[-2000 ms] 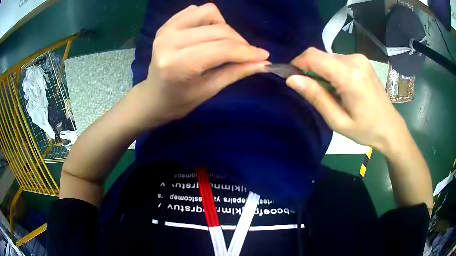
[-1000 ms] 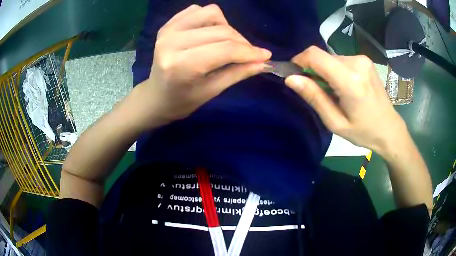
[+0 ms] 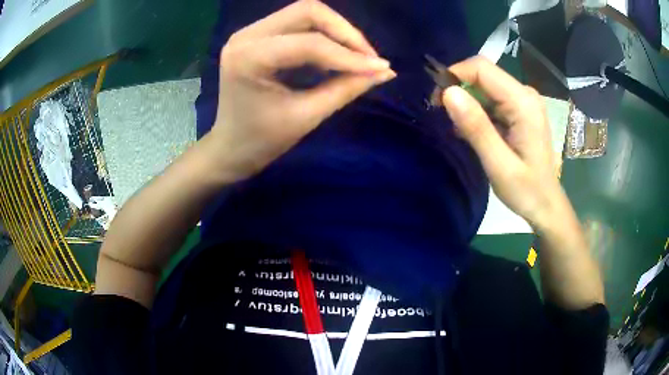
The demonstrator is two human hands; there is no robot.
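My right hand (image 3: 506,124) holds small dark thread snips (image 3: 441,72) between thumb and forefinger, with a bit of green at the handle. The blade tips point up and left and are slightly apart. My left hand (image 3: 282,88) is to the left, thumb and fingertips pinched together; anything between them is too small to tell. A gap lies between the left fingertips and the blades. Both hands are above navy cloth (image 3: 345,176) over the lap. A few pale specks show on the cloth just below the snips.
A yellow wire rack (image 3: 44,212) with white and dark scraps stands at left beside a pale mat (image 3: 147,132). At upper right are white tape (image 3: 506,36), a dark round disc (image 3: 590,55) and a dark bar. A red-and-white lanyard (image 3: 308,300) hangs over the black top.
The snips have moved away from the left fingertips, to the right and up, and now point upward with their blades visible. The left fingertips have moved slightly up.
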